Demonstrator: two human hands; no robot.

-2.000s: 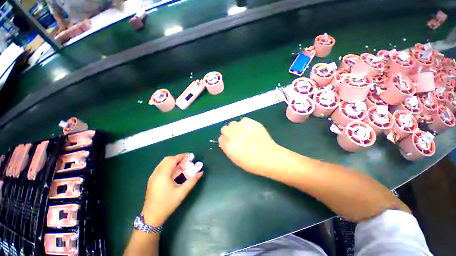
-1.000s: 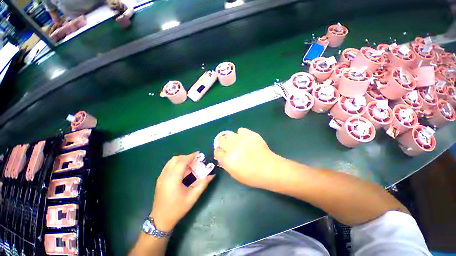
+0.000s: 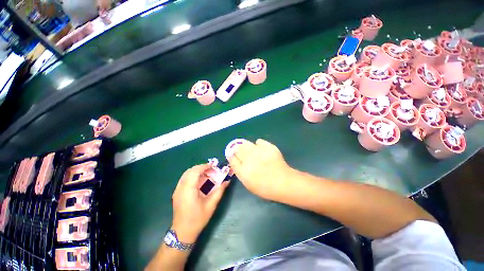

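Note:
My left hand (image 3: pixel 195 199), with a metal watch on the wrist, holds a pink handle shell (image 3: pixel 216 175) with a dark window between thumb and fingers. My right hand (image 3: pixel 259 168) is just right of it and grips a pink fan head (image 3: pixel 232 148), whose spoked end shows above the fingers. The two parts are close together; whether they touch is hidden by the fingers. Both hands are above the green belt, below the white stripe (image 3: pixel 212 126).
Many pink fan heads (image 3: pixel 379 133) are piled at the right. Black trays (image 3: pixel 101 211) with pink shells stand at the left. Beyond the stripe lie single heads, a joined head and handle (image 3: pixel 232 86), and a blue-faced unit (image 3: pixel 349 46).
My left hand has moved right and brought the shell close to my right hand. A fan head now shows in my right hand. The parts beyond the stripe have shifted right in view.

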